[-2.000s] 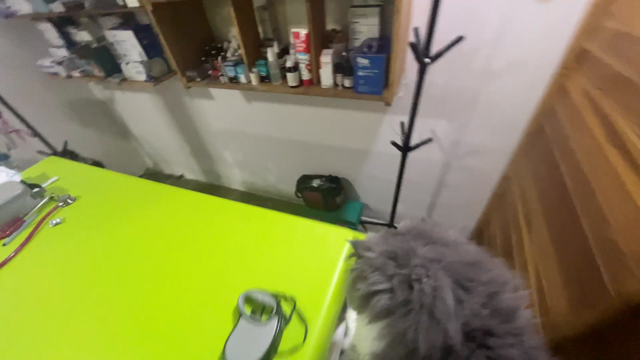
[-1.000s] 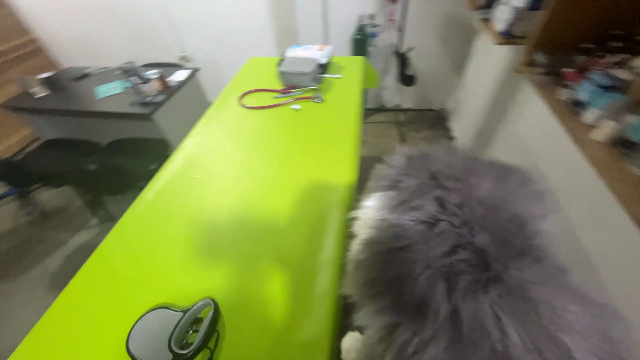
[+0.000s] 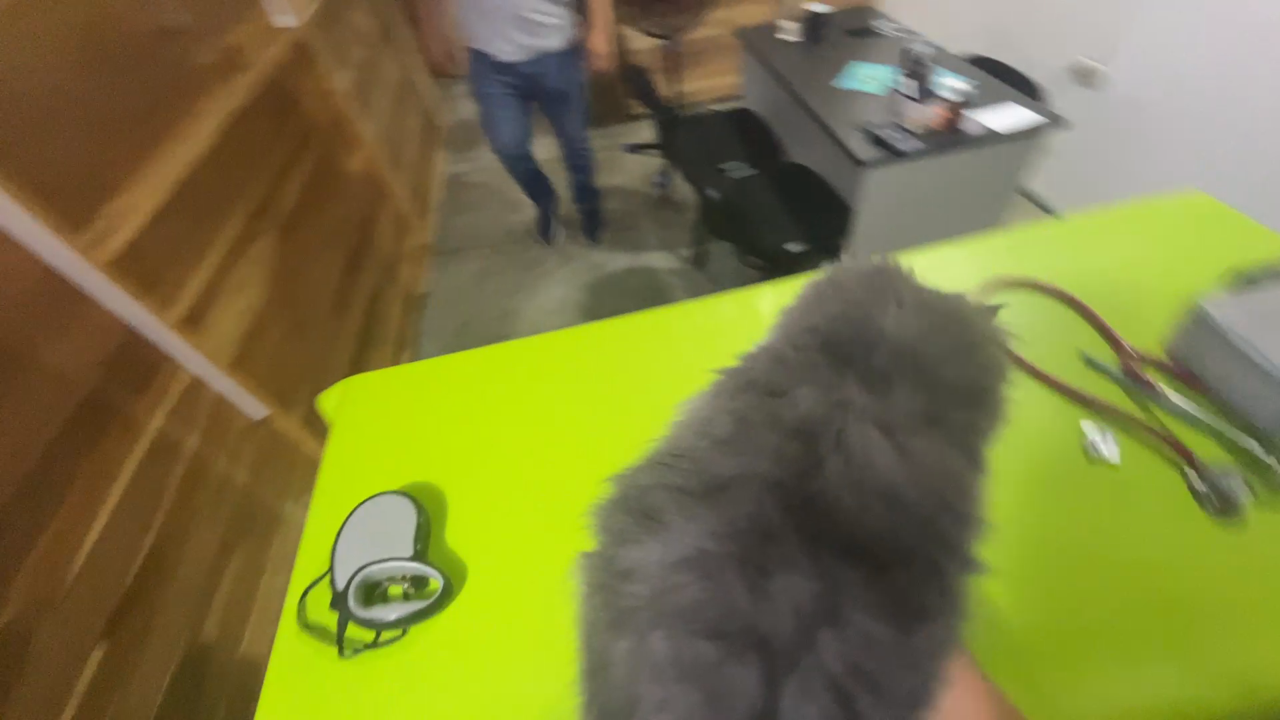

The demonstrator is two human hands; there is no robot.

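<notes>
A grey long-haired animal, apparently a cat (image 3: 800, 490), is over the bright green table (image 3: 500, 420), its head toward the far edge. Part of my right hand (image 3: 970, 690) shows at the bottom, against the animal's right flank; its fingers are hidden. My left hand is not in view. On the table to the left lies a grey and black device with a ring-shaped end and a strap (image 3: 385, 570). To the right, a stethoscope with dark red tubing (image 3: 1090, 400) lies beside a grey box (image 3: 1240, 340) and a small white scrap (image 3: 1100, 442).
A wooden wall (image 3: 200, 300) stands close on the left. Beyond the table are black chairs (image 3: 760, 180), a dark-topped desk (image 3: 830, 90) with papers and small items, and a person in jeans (image 3: 530, 110) standing on the floor.
The view has swung round widely. The animal, beside the table's edge in the earlier frames, is now over the tabletop. A person has come into view.
</notes>
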